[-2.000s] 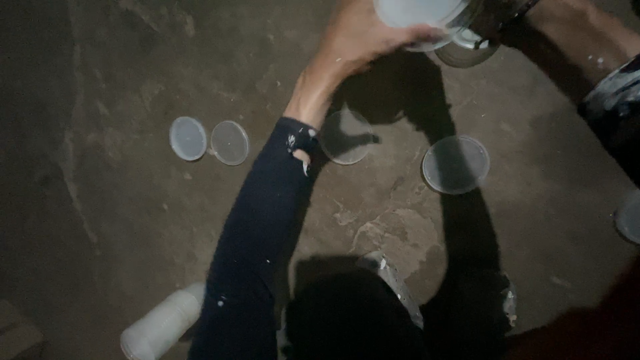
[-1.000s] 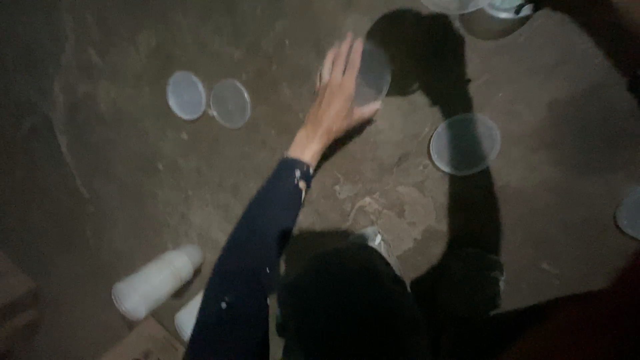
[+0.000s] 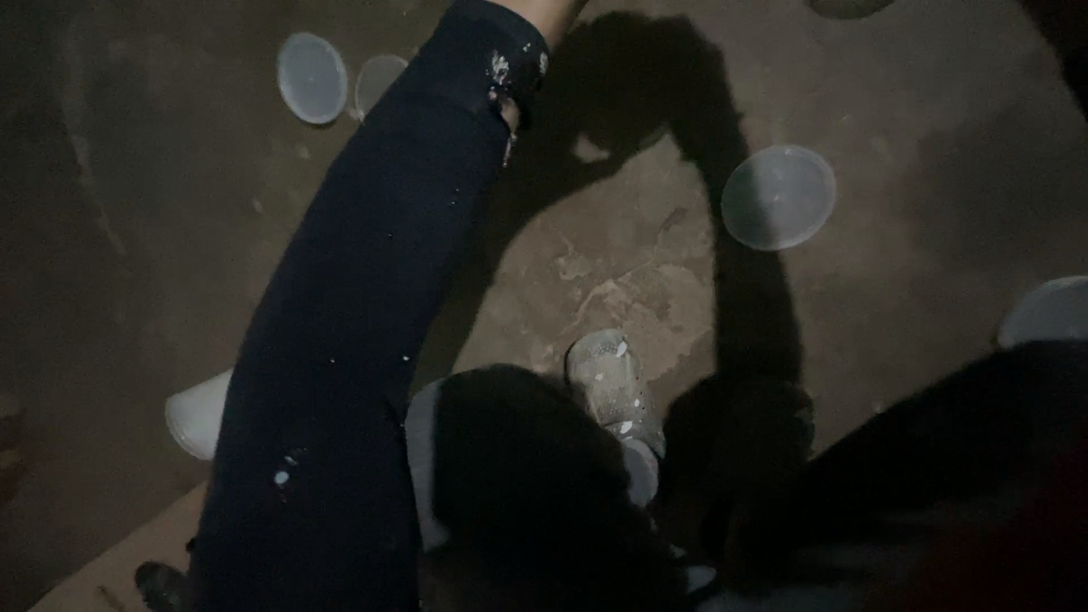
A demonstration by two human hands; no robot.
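My left forearm in a dark, paint-flecked sleeve (image 3: 340,280) reaches up across the view. Only the bare wrist shows at the top edge; the left hand is beyond the frame. My right hand is out of view too. A round translucent plastic lid (image 3: 312,78) lies on the floor left of the sleeve, with a second lid (image 3: 380,82) beside it, partly covered by the sleeve. Another translucent lid (image 3: 779,197) lies right of centre, partly in shadow. At the right edge a further round lid (image 3: 1050,313) is partly hidden by dark clothing.
A white plastic container (image 3: 201,416) lies at the lower left, half behind the sleeve. A paint-spotted shoe (image 3: 605,374) is on the concrete floor (image 3: 544,280) at the centre. A brown board or cardboard (image 3: 110,552) is in the bottom left corner. A round object (image 3: 850,5) shows at the top edge.
My left hand has moved up out of the frame from the lid on the floor that it was touching. That lid no longer shows there. The view has shifted slightly.
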